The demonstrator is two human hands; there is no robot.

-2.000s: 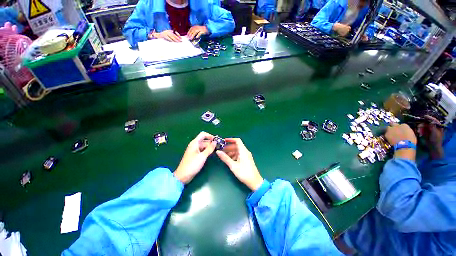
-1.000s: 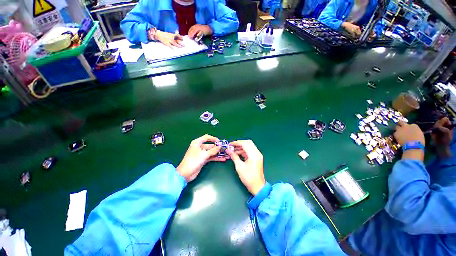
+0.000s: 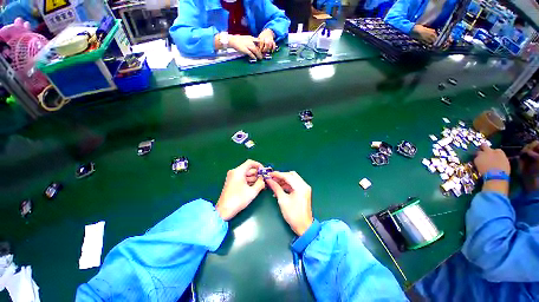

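A small dark circuit board assembly (image 3: 265, 172) with silvery patches is held in the fingertips of both hands above the green bench mat (image 3: 236, 259). My left hand (image 3: 239, 187) pinches it from the left. My right hand (image 3: 292, 199) pinches it from the right. The fingertips nearly meet and hide much of it. Similar small units lie spaced on the mat: one (image 3: 179, 164) to the left of my hands, one (image 3: 240, 137) with a small pale block beyond them, and one (image 3: 305, 115) farther back.
A solder wire spool (image 3: 416, 225) stands at the right, with a single pale block (image 3: 365, 183) behind it. A pile of pale parts (image 3: 455, 156) lies before the right neighbour's hand (image 3: 492, 162). A white paper strip (image 3: 92, 245) lies left. Another worker's hands (image 3: 254, 46) are across the bench.
The view has shifted slightly. Both my hands still hold the small unit, now turned differently between the fingertips. The worker opposite has moved both hands to the small parts beside the papers.
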